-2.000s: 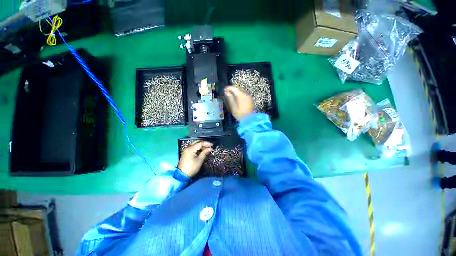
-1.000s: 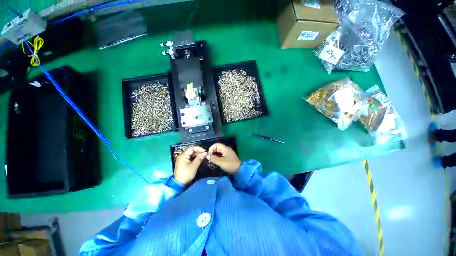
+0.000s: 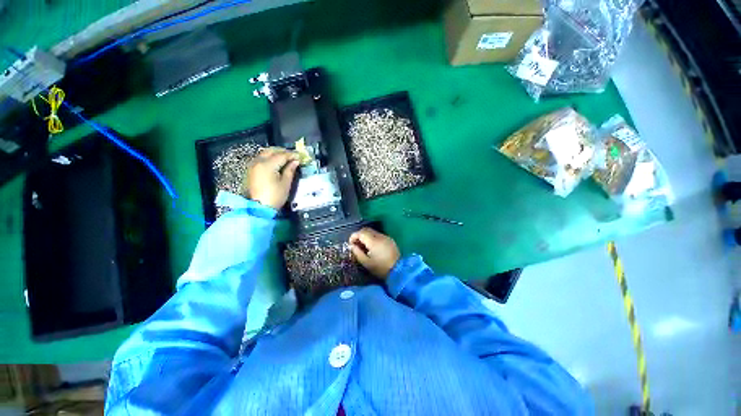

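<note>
The black bench fixture [image 3: 297, 119] stands in the middle of the bench, with a silver clamp plate [image 3: 316, 190] and a small yellowish piece [image 3: 302, 149] above it. My left hand [image 3: 274, 176] is at the fixture's left side, its fingertips by the yellowish piece; whether they hold a part is too small to tell. My right hand [image 3: 374, 252] is over the right edge of the front parts tray [image 3: 322, 264], fingers curled, contents hidden. The left parts tray [image 3: 203, 162] is partly covered by my left hand and sleeve. The right parts tray [image 3: 422, 154] holds a heap of small metal parts.
A thin dark tool [image 3: 434, 218] lies right of the fixture. A large black bin [image 3: 77, 236] and blue cord [image 3: 134, 153] are at left. Bags of brown parts [image 3: 552, 149], a cardboard box [image 3: 493, 32] and a clear bag of grey parts [image 3: 581, 53] are at right.
My left hand has moved from the front tray up to the fixture. My right hand went from the right tray to the front tray, met my left hand, and is now apart from it.
</note>
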